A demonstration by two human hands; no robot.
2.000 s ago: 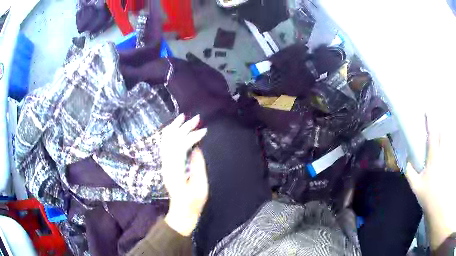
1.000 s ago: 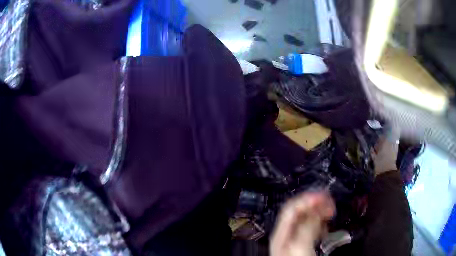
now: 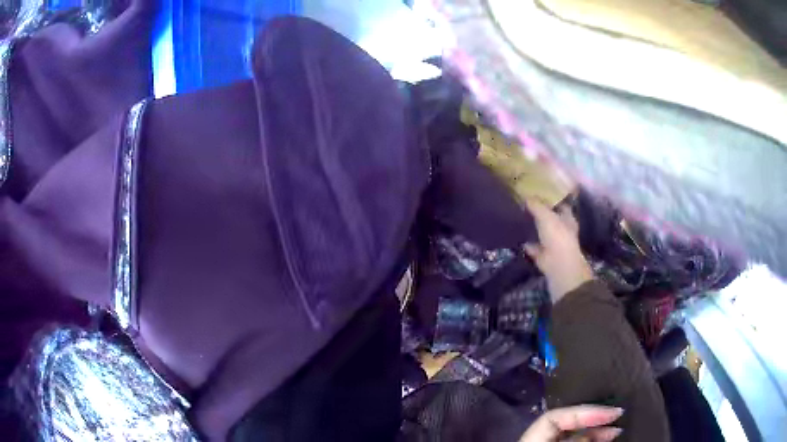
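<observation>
My right hand (image 3: 561, 250), in a brown sleeve, reaches into the pile of dark cut pieces. Its fingertips are at the lower end of a tan-yellow piece (image 3: 509, 164); whether they grip it I cannot tell. My left hand (image 3: 574, 425) is at the bottom edge, partly cut off, in front of the right sleeve; nothing shows clearly in it. Dark purple panels (image 3: 207, 207) lie across the left and middle, with a narrow plaid edge strip (image 3: 128, 216). Dark bundles (image 3: 462, 319) with plaid edges lie below my right hand.
A blurred pale piece with a fuzzy pink-grey edge (image 3: 621, 173) crosses the upper right, close to the camera. A blue crate (image 3: 211, 47) stands behind the purple panels. Grey-white plaid cloth (image 3: 112, 393) is at lower left. A white curved rim (image 3: 733, 363) is at lower right.
The view has swung toward the dark bundles. My right hand has moved left to the tan-yellow piece. My left hand is lower in the picture. The pale piece covers more of the upper right.
</observation>
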